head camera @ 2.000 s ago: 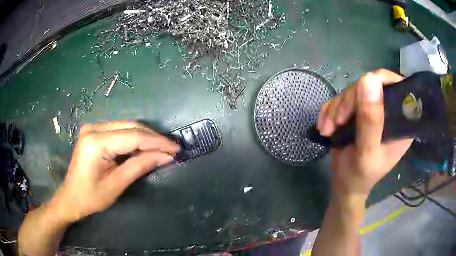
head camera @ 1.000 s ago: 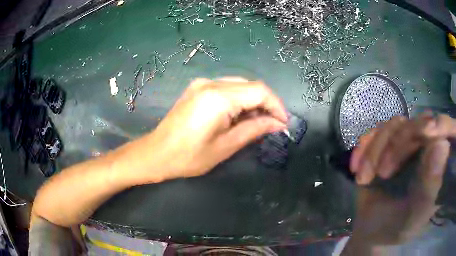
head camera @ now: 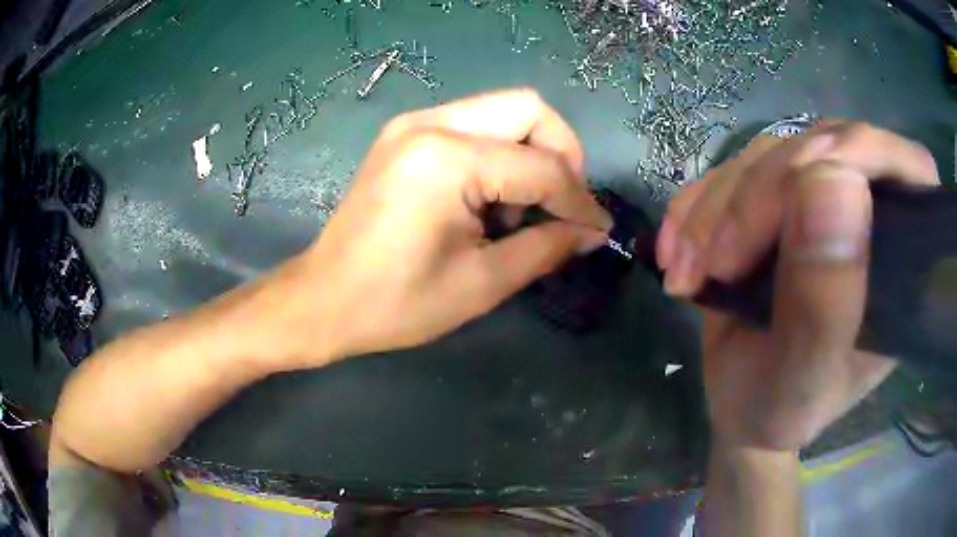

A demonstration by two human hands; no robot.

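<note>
My left hand (head camera: 451,220) is at the centre, thumb and forefinger pinched on a small silvery metal piece (head camera: 619,248) over a black plastic housing (head camera: 577,288). The housing lies on the green mat, partly hidden behind my fingers. My right hand (head camera: 787,273) is wrapped round a thick dark electric screwdriver (head camera: 913,273). Its dark tip end points left, close to the metal piece; whether they touch cannot be told. The round screw tray (head camera: 789,126) is mostly hidden behind my right hand, with only its far rim showing.
A tangled pile of thin metal pins (head camera: 672,63) lies at the far side of the green mat (head camera: 420,420). More black housings (head camera: 71,283) lie heaped at the left edge. A white scrap (head camera: 203,154) and loose slivers lie between. A black cord (head camera: 923,435) shows lower right.
The view has shifted to the right since the oldest frame. My left hand has moved from the housing's left end to over it with the metal piece. My right hand has brought the screwdriver left, beside it.
</note>
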